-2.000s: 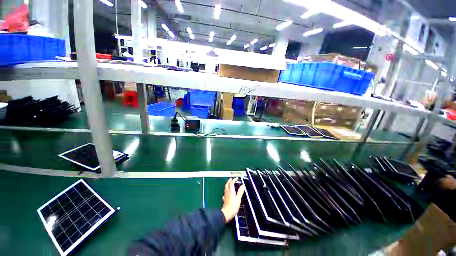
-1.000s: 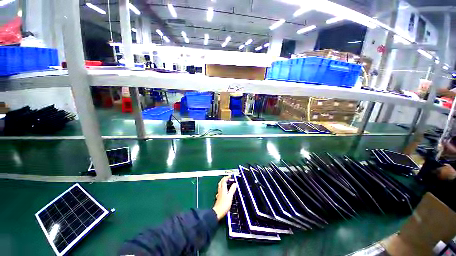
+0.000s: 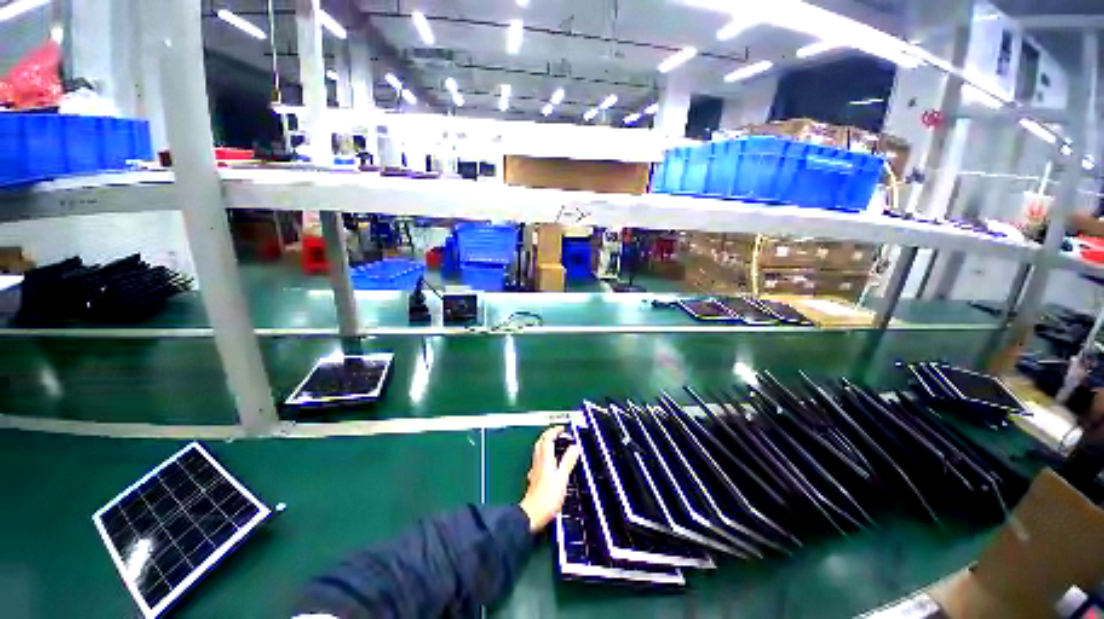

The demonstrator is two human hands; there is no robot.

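My left hand [image 3: 548, 486], bare with a dark blue sleeve, grips the upper left edge of the leftmost solar panel [image 3: 584, 541]. That panel is the near end of a long row of panels [image 3: 726, 478] that lean over one another, their pale edges showing. A separate solar panel [image 3: 182, 526] lies cell side up at the left on the green surface, with a small pale tip at its right corner. My right hand is not in view.
Another panel [image 3: 343, 379] lies on the green conveyor belt [image 3: 545, 375] beyond the pale rail [image 3: 400, 428]. A shelf post [image 3: 226, 266] stands at left. Several panels [image 3: 969, 389] lie at far right. A brown cardboard sheet [image 3: 1044, 544] stands at lower right. Blue bins [image 3: 769, 173] are on the shelf.
The panel on the belt has moved right, from behind the post to clear of it. My left hand stays on the row's end panel. Another person's hand at the far right has gone from view.
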